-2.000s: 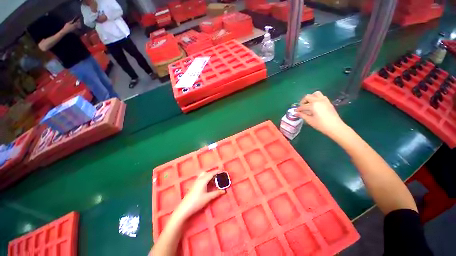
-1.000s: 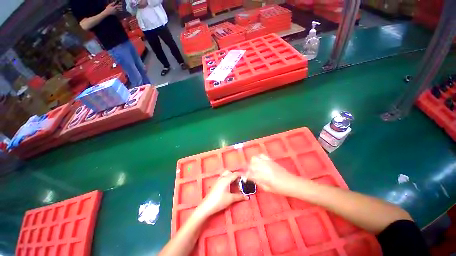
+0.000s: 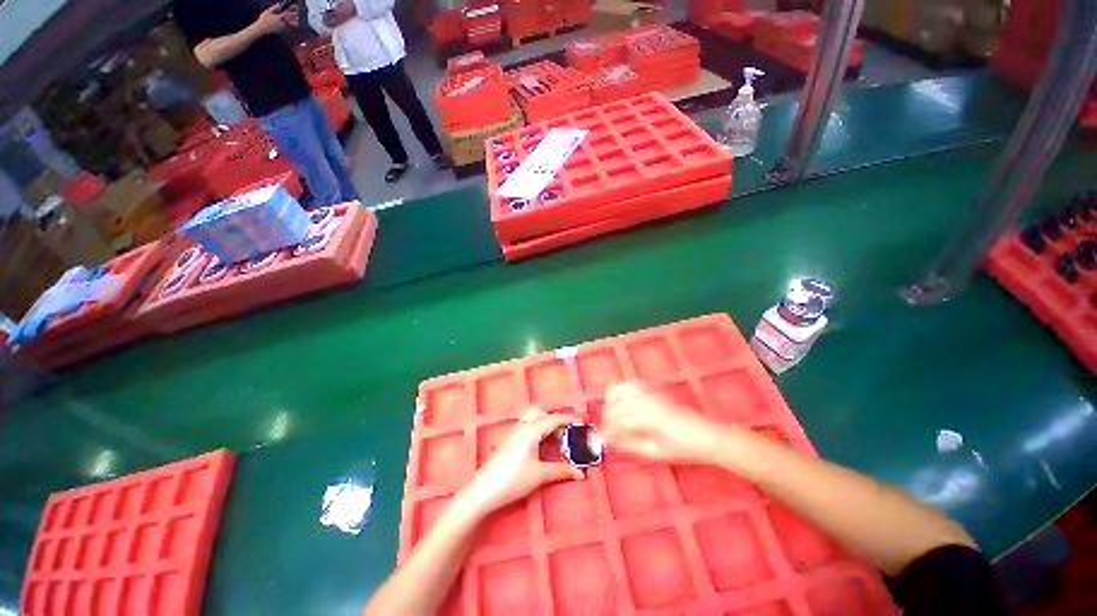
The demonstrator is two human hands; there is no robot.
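My left hand (image 3: pixel 526 462) holds a smartwatch body (image 3: pixel 582 445) by its edge over the foam tray. Its dark glossy screen faces up inside a pale rim. My right hand (image 3: pixel 638 424) is blurred, close to the right side of the watch, with its fingers bunched together. Whether it pinches a cloth cannot be told. The red foam tray (image 3: pixel 674 523) lies under both hands, and its visible pockets are bare. A squat white solvent bottle (image 3: pixel 788 331) with a shiny top stands just beyond the tray's right corner.
Stacked red trays (image 3: pixel 614 193) with a paper strip (image 3: pixel 544 164) lie across the bench, beside a clear pump bottle (image 3: pixel 743 114). A blue-white box (image 3: pixel 248 225) sits on trays at left. Black parts fill a tray (image 3: pixel 1059 271) at right. Two people (image 3: pixel 367 54) stand behind.
My right hand has left the solvent bottle and come to the watch over the tray. My left hand still holds the watch. The view has shifted.
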